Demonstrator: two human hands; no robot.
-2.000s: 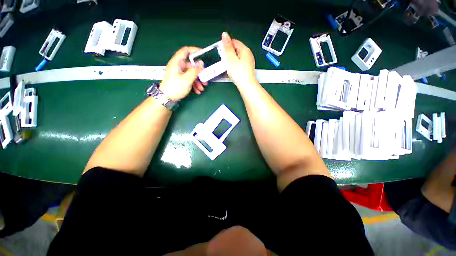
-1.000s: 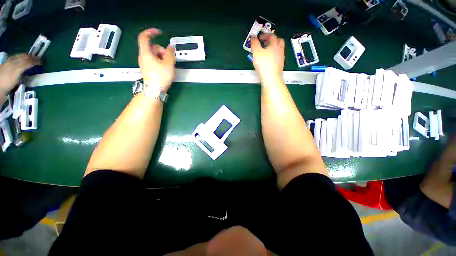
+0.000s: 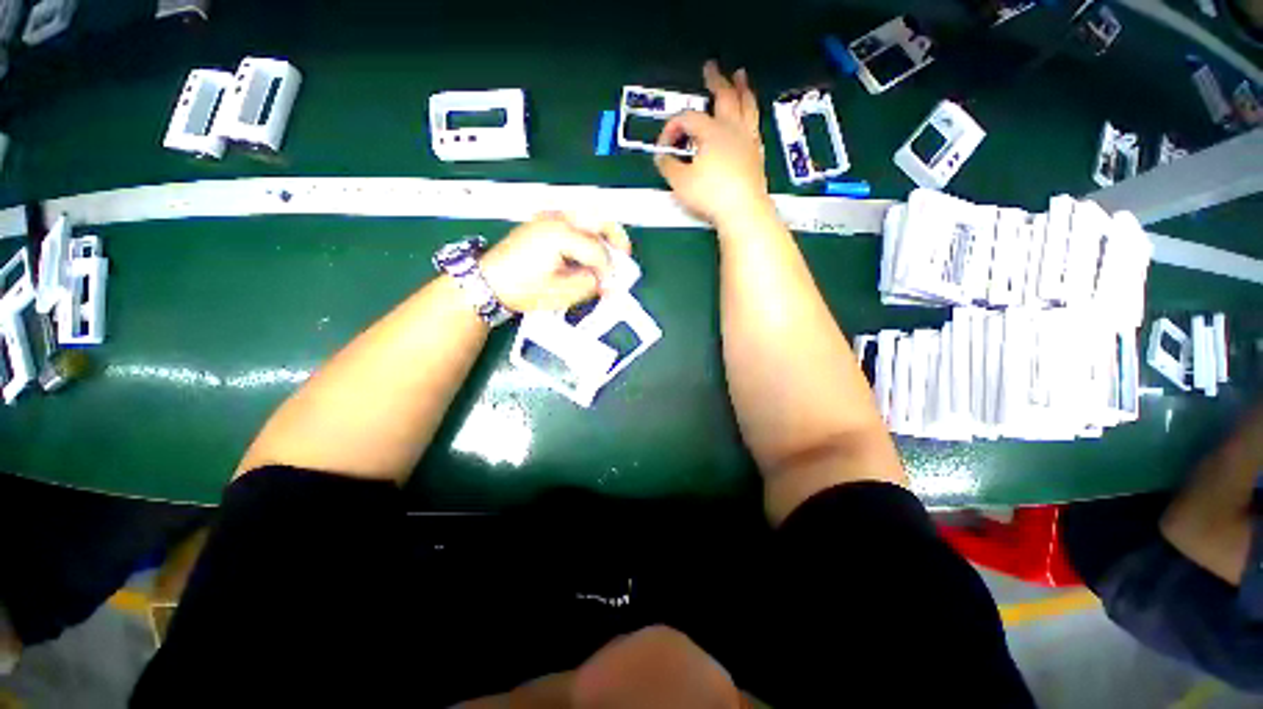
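My left hand (image 3: 547, 263), with a metal watch at the wrist, has its fingertips closed on a white front cover (image 3: 622, 273) above the near worktop. Two loose front covers lie partly overlapping just below it (image 3: 554, 353). My right hand (image 3: 720, 159) reaches over the metal strip. Its thumb and index finger pinch the right end of an open unit (image 3: 640, 100) on the belt; the other fingers are spread. A blue part (image 3: 605, 133) sticks out at the unit's left end.
A closed unit (image 3: 478, 125) lies on the belt to the left, two more (image 3: 261, 104) farther left. Open units (image 3: 810, 136) and a closed unit (image 3: 939, 144) lie right. Stacked covers (image 3: 997, 374) stand at right. A neighbour's arm (image 3: 1219, 513) shows at the right edge.
The unit that was in my hands lies released on the belt and has shifted left. My left hand has come back to the loose covers. The unit at my right hand has turned sideways.
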